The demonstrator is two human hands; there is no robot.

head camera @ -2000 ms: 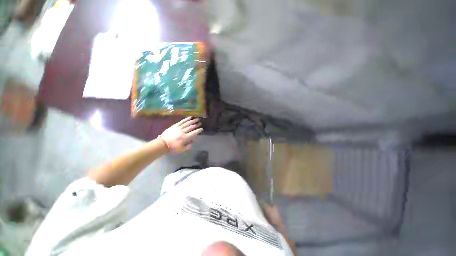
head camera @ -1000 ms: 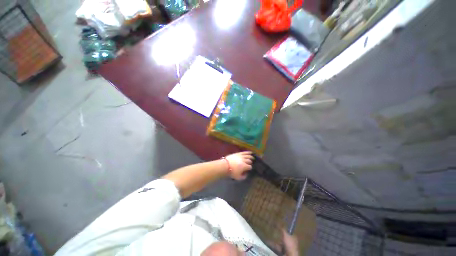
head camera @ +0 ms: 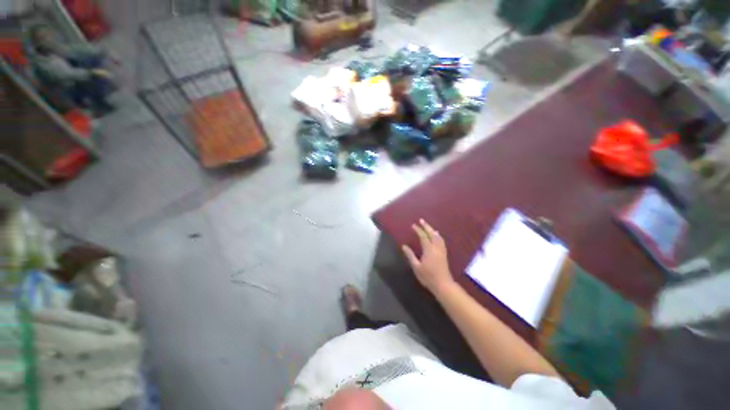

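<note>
My right hand rests with fingers apart on the near edge of the dark red desk, holding nothing. A clipboard with white paper lies on the desk beside my right forearm. A flat green polybagged garment with an orange border lies next to the clipboard, touching or slightly under its edge; I cannot tell which. My left hand is not in view.
Wire cage trolley at upper left, with a seated person beyond. Heaped green and white packets on the floor behind the desk. Red plastic bag on the desk. Sacks at lower left. My foot beside the desk.
The view has turned left, bringing the floor heap and trolley further in. My left hand, earlier near the green packet, is gone from view; my right hand has moved from the mesh cage onto the desk edge.
</note>
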